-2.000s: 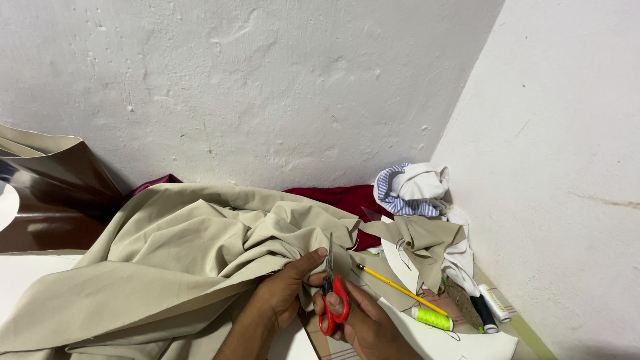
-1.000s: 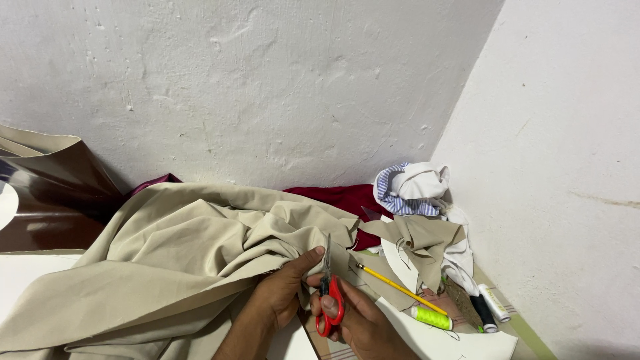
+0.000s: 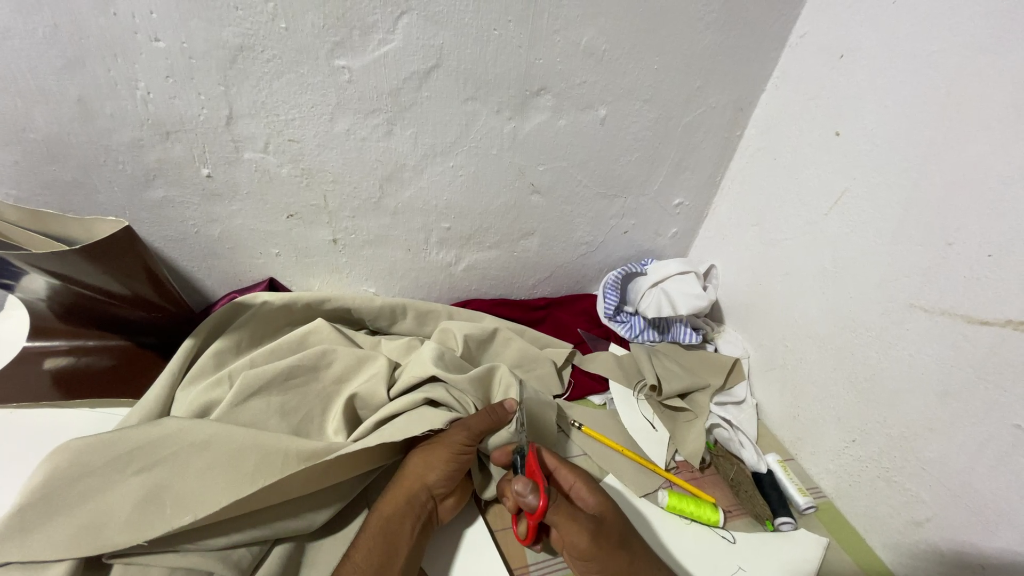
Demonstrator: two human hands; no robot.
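A large piece of beige fabric lies in folds across the left and middle of the view. My left hand pinches its edge, thumb on top, just left of the scissors' blades. Red-handled scissors are in my right hand, the blades pointing away from me and close together at the cloth. Whether fabric lies between the blades is hard to tell. To the right of the scissors are a yellow pencil and a neon-yellow thread spool.
Beige scraps, a white and blue-striped cloth and dark red fabric lie by the wall. Black and white thread spools stand out at the right. A glossy brown sheet leans at the left.
The scissors' blades and handles are closer together than two seconds ago. Both hands have stayed in nearly the same place.
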